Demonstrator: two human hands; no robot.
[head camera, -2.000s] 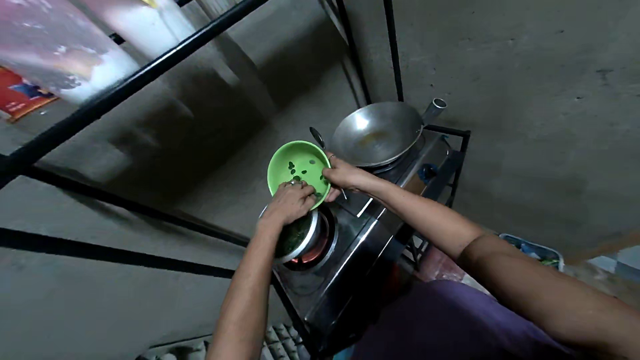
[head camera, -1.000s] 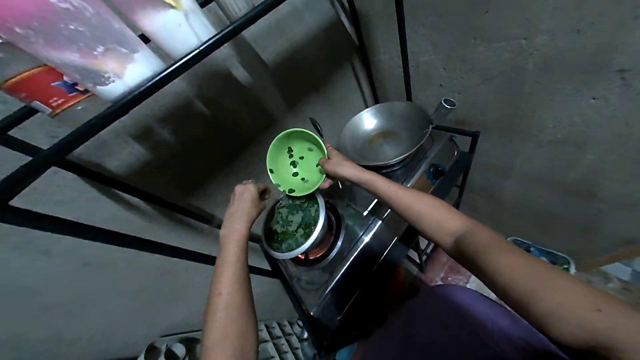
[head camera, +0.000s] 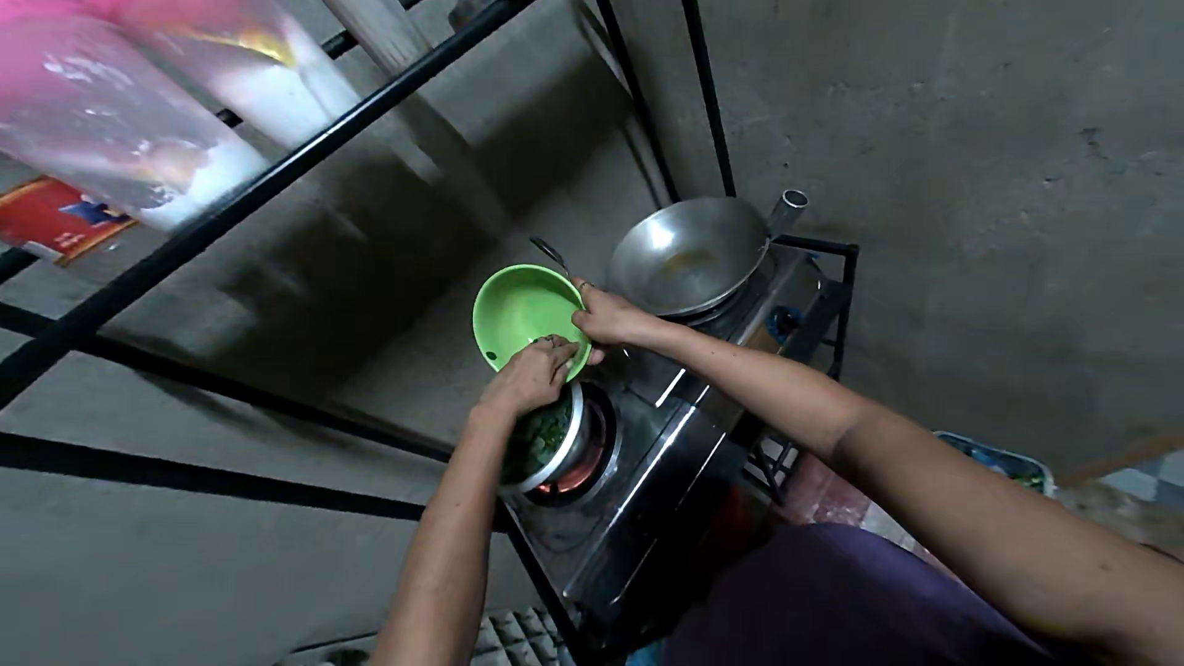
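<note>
My right hand (head camera: 606, 316) grips the rim of a light green plastic bowl (head camera: 520, 305), tilted above a metal pot (head camera: 575, 435). Inside the bowl, at its lower edge, are the fingers of my left hand (head camera: 536, 372); whether they pinch anything is hidden. One dark leaf bit (head camera: 491, 355) clings to the bowl's wall. Chopped green leaves (head camera: 546, 433) fill the pot, partly covered by my left hand and wrist. The pot sits on the near burner of a gas stove (head camera: 638, 472), where an orange glow shows beneath it.
A metal wok (head camera: 694, 254) with a tubular handle rests on the far burner. Black metal rack bars (head camera: 277, 176) cross the left side, with plastic bags (head camera: 139, 120) of pink and white contents above. A bin (head camera: 1004, 460) stands at the lower right; a concrete wall rises behind.
My left hand has moved from the pot's left side back into the bowl. Several leaf bits that dotted the bowl earlier no longer show there.
</note>
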